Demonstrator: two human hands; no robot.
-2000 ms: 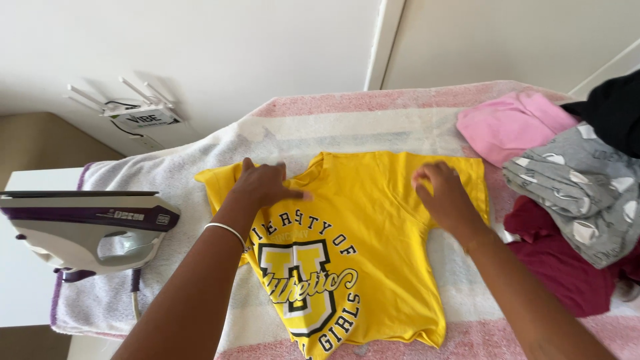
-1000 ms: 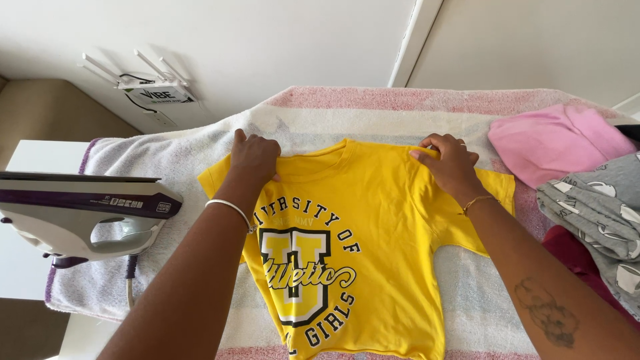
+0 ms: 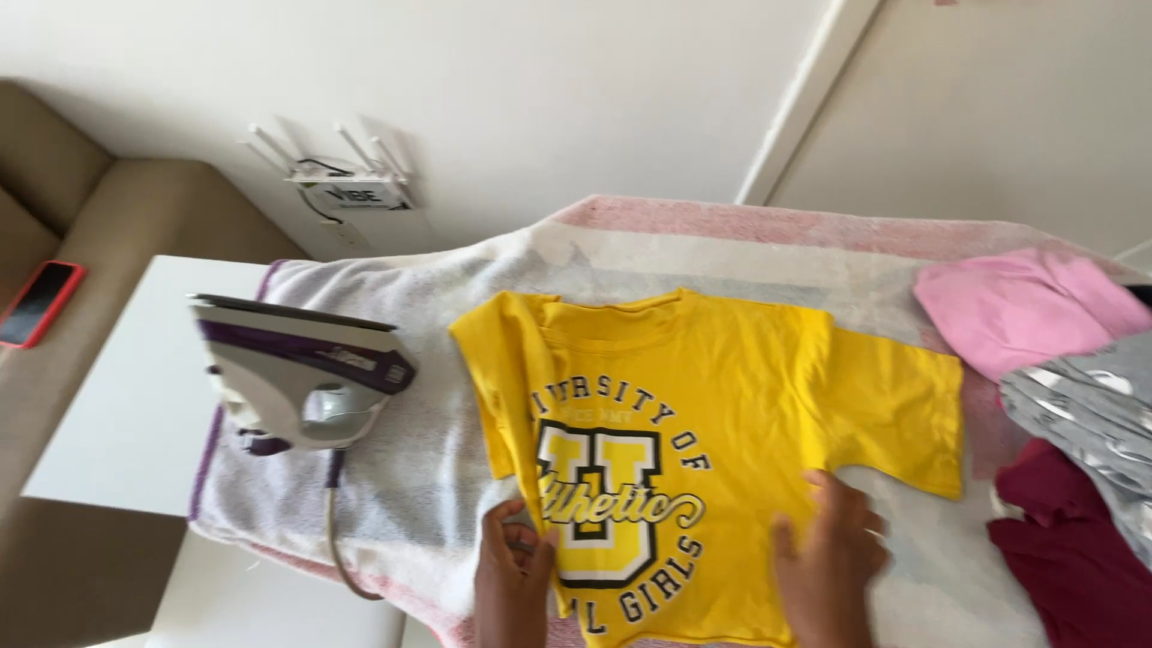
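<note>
A yellow T-shirt (image 3: 738,387) with a printed front lies on the towel-covered surface, its neckline toward the wall and its left side partly folded over. My left hand (image 3: 516,571) is at the shirt's lower left edge, thumb and fingers around the fabric there. Over the lower right part of the shirt is my right hand (image 3: 828,558), blurred, thumb and fingers apart; whether it touches the cloth cannot be told. A steam iron (image 3: 297,373) rests on its side on the towel, left of the shirt, its cord running down.
Pink (image 3: 1026,306), grey patterned (image 3: 1089,405) and maroon (image 3: 1062,549) garments lie at the right. The towel (image 3: 405,270) overlaps a white table (image 3: 108,387). A router (image 3: 351,184) hangs on the wall. A phone in a red case (image 3: 40,301) lies on the brown sofa (image 3: 162,216).
Both hands have moved from the shirt's shoulders down toward its lower part. The shirt's left side is now folded over. The view has shifted left.
</note>
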